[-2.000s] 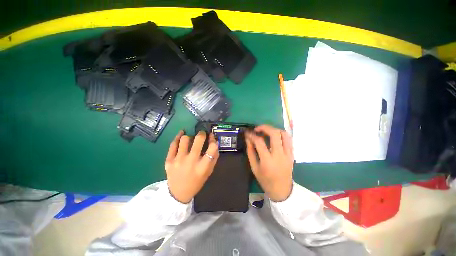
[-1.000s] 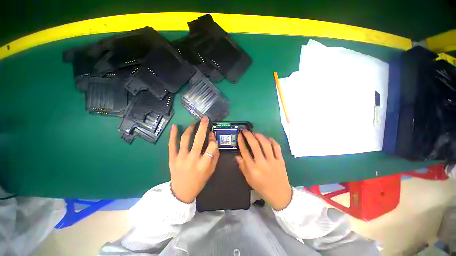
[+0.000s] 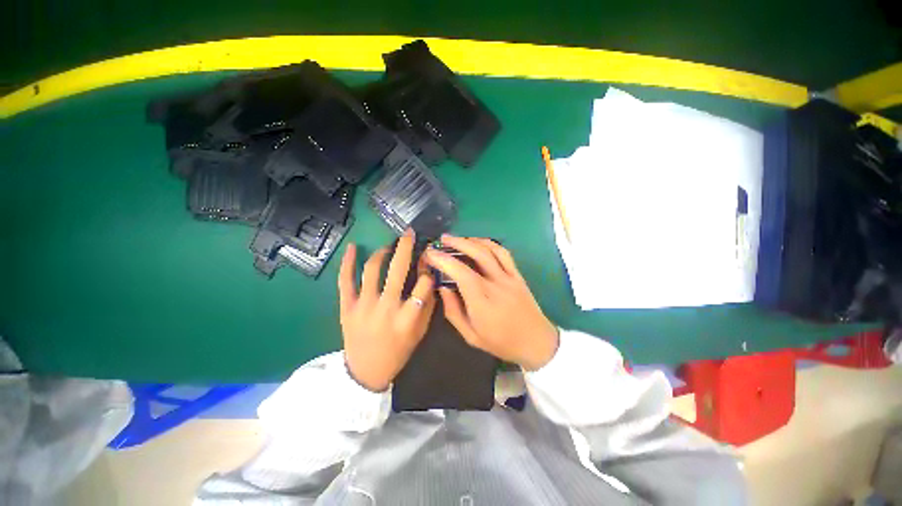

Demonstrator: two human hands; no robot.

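Observation:
The black device [image 3: 420, 265] lies at the bench's near edge, mostly covered by both hands. A small part of its circuit board [image 3: 444, 280] shows between the fingers. My left hand [image 3: 384, 311] holds the device's left side, fingers spread forward and a ring on one finger. My right hand [image 3: 493, 302] reaches over the device's upper part, its fingertips on the board area. A plain black pad [image 3: 447, 368] lies under the hands and sticks out over the bench edge toward me.
Black housing shells [image 3: 326, 133] lie heaped left of centre. An orange stick [image 3: 557, 193] lies along white sheets [image 3: 663, 208] at right, beside a dark blue-black bin [image 3: 806, 212]. A yellow strip [image 3: 554, 64] runs behind. A red stool [image 3: 742, 395] stands below right, blue stool legs [image 3: 173, 403] below left.
My right hand has moved left and forward from the device's right side over the circuit board, now mostly hiding it. My left hand stays at the left side.

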